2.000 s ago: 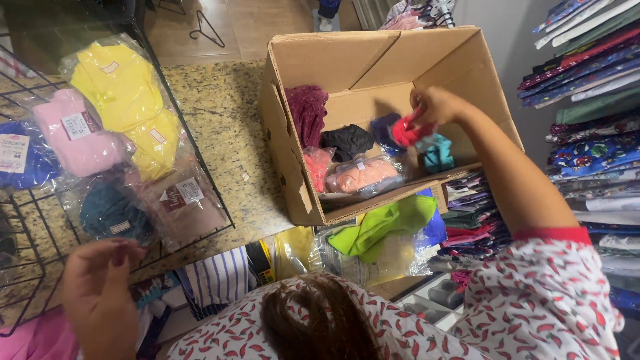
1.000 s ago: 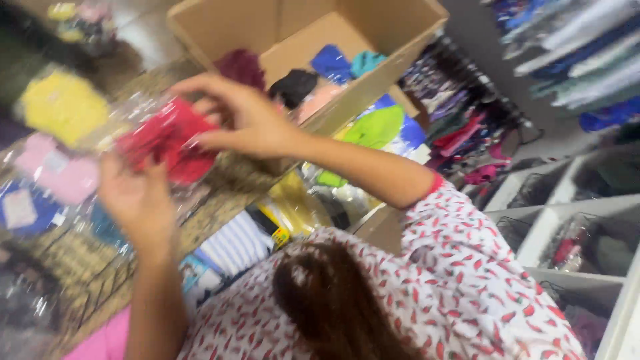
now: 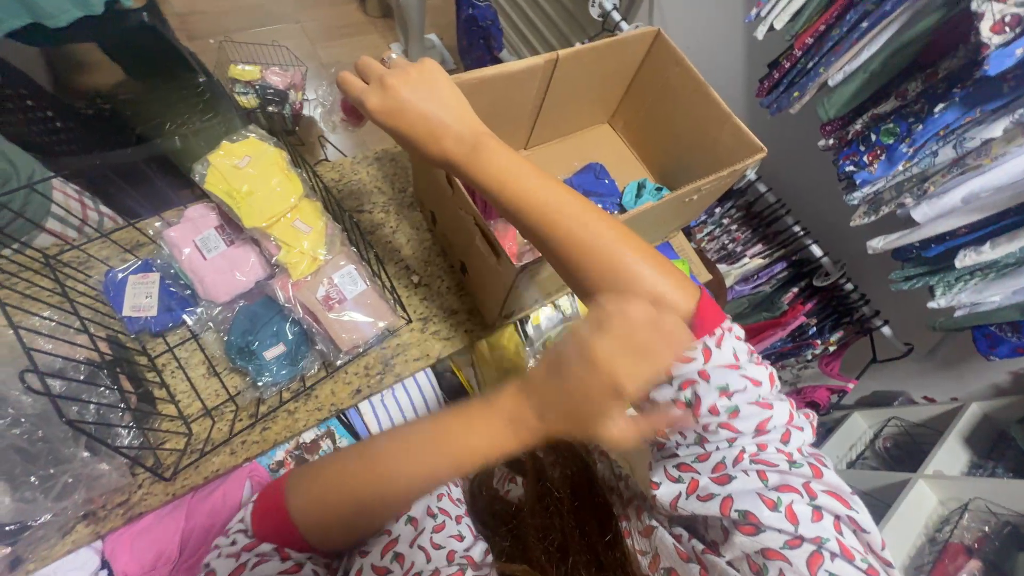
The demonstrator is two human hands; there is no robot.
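Note:
My right hand [image 3: 412, 104] is raised beyond the counter, left of the cardboard box [image 3: 512, 296], with its fingers around a red garment in clear plastic [image 3: 352, 112], mostly hidden. My left hand [image 3: 612, 372] is blurred, crossed under the right forearm near the right sleeve; its grip is unclear. A black wire basket [image 3: 164, 472] holds bagged garments: yellow [image 3: 252, 180], pink [image 3: 216, 256], blue [image 3: 148, 296], teal [image 3: 268, 340] and beige-pink [image 3: 348, 296]. Blue [image 3: 594, 186] and turquoise [image 3: 642, 193] pieces lie in the box, with a coral one [image 3: 512, 238] partly hidden by my arm.
Basket and box stand on a granite counter [image 3: 384, 208]. A small wire basket [image 3: 264, 80] stands beyond it. Hanging clothes [image 3: 920, 160] and a clothes rack [image 3: 788, 232] are at right, above white cubbies [image 3: 904, 512]. Folded striped cloth [image 3: 400, 400] lies at the near edge.
A second ago both hands held the red garment above the basket's near side. My right hand has moved up and away with a red bagged piece; my left hand has moved right, off it.

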